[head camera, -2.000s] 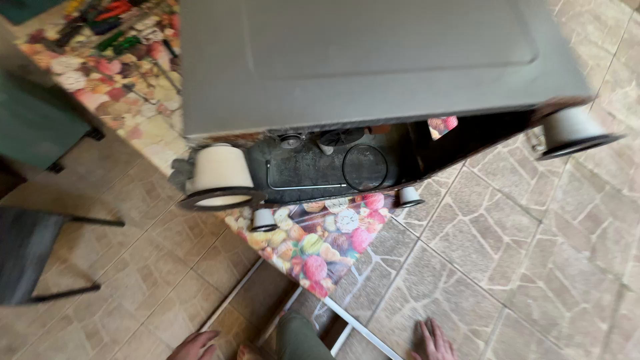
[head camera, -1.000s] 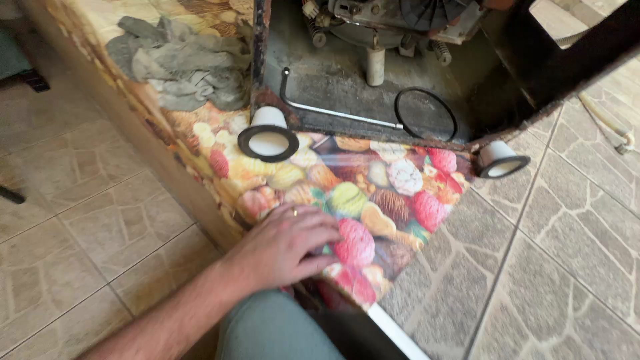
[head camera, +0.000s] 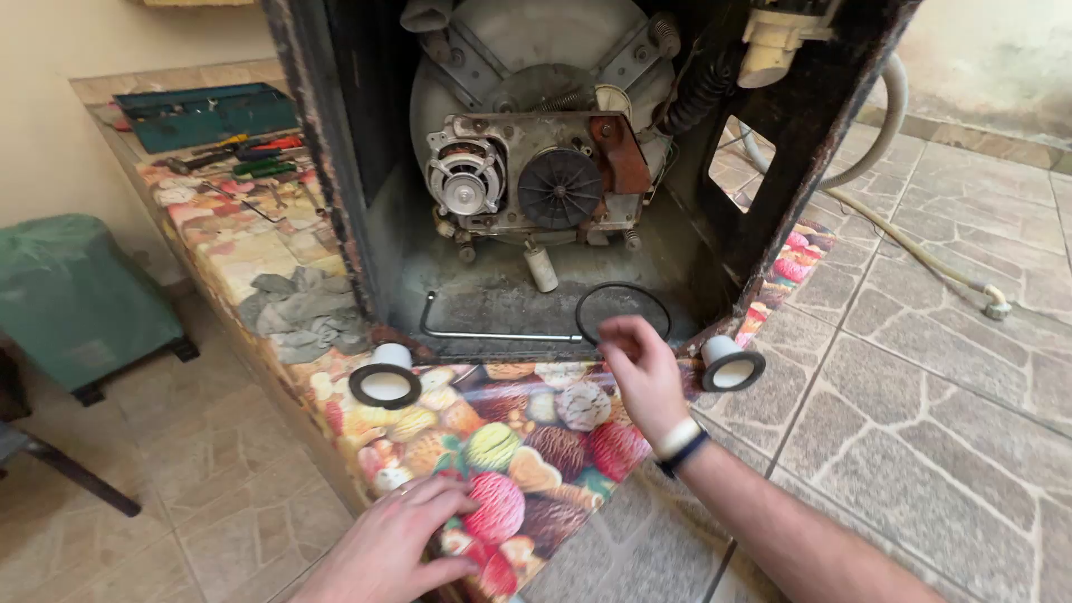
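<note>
A top-load washing machine's dark metal cabinet (head camera: 335, 167) lies on its side, its open underside facing me. Inside are the electric motor (head camera: 462, 186), a black ribbed pulley (head camera: 559, 189) and the tub (head camera: 544, 33). A thin black drive belt (head camera: 624, 286) rests in a loop on the cabinet's lower wall, beside an L-shaped metal socket wrench (head camera: 502, 337). My right hand (head camera: 649, 377) is over the belt's near edge, fingers curled; whether it touches the belt is unclear. My left hand (head camera: 410, 536) rests with fingers spread on the patterned tablecloth (head camera: 494, 448), holding nothing.
White feet with black rims (head camera: 385, 385) (head camera: 734, 370) stick out at the cabinet's near corners. A grey rag (head camera: 306, 314) lies at left, with hand tools (head camera: 260, 155) and a teal toolbox (head camera: 209, 117) behind. A covered green object (head camera: 84, 293) and a drain hose (head camera: 892, 126) flank the work.
My right hand has come into view and reached to the cabinet opening by the belt. My left hand remains on the tablecloth. The view has tilted up, showing the motor and pulley.
</note>
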